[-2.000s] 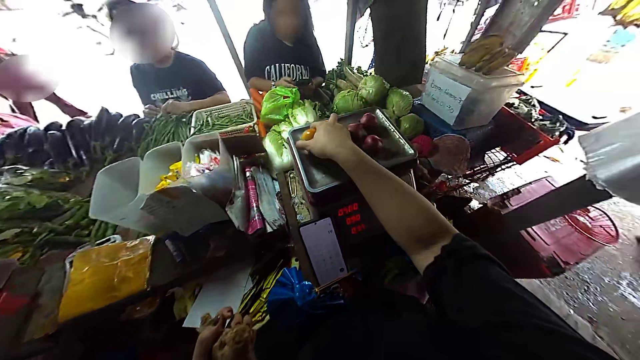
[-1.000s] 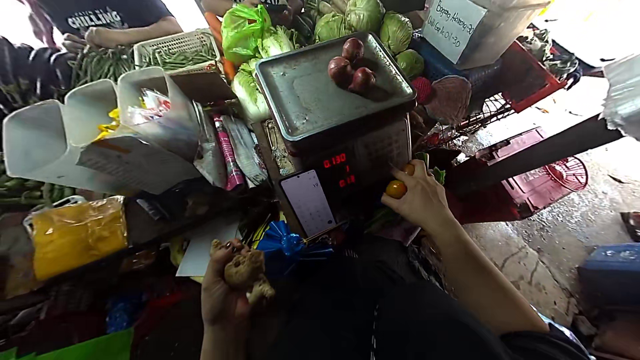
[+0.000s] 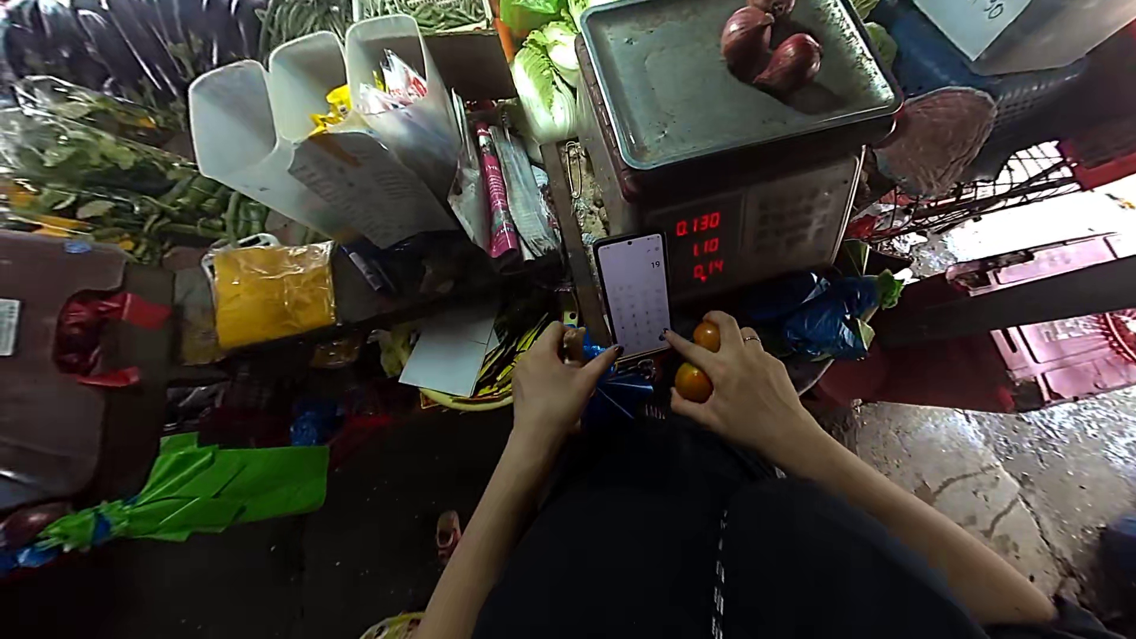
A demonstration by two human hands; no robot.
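Observation:
A smartphone point(image 3: 634, 293) showing a calculator leans on the front of a digital scale point(image 3: 754, 231) with red digits. My right hand point(image 3: 741, 382) holds two small orange fruits point(image 3: 693, 382) in its curled fingers, its index fingertip at the phone's lower right corner. Close to the phone's lower left corner is my left hand point(image 3: 555, 382), wrapped round a knobbly piece of ginger point(image 3: 574, 344), mostly hidden by the fingers. Several red onions point(image 3: 788, 62) lie on the scale's metal tray point(image 3: 674, 106), at its right side.
White plastic bins point(image 3: 232, 124) with packets stand left of the scale, near a yellow packet point(image 3: 273, 293) and green plastic bags point(image 3: 222, 488). Chinese cabbage point(image 3: 546, 84) lies behind. A blue plastic bag point(image 3: 825, 315) sits right of my right hand, with a pink crate point(image 3: 1047, 355) beyond.
My right hand, reaching onto the tray two seconds ago, has come down to the phone with the orange fruits. My left hand has moved up beside the phone. The view has tilted down.

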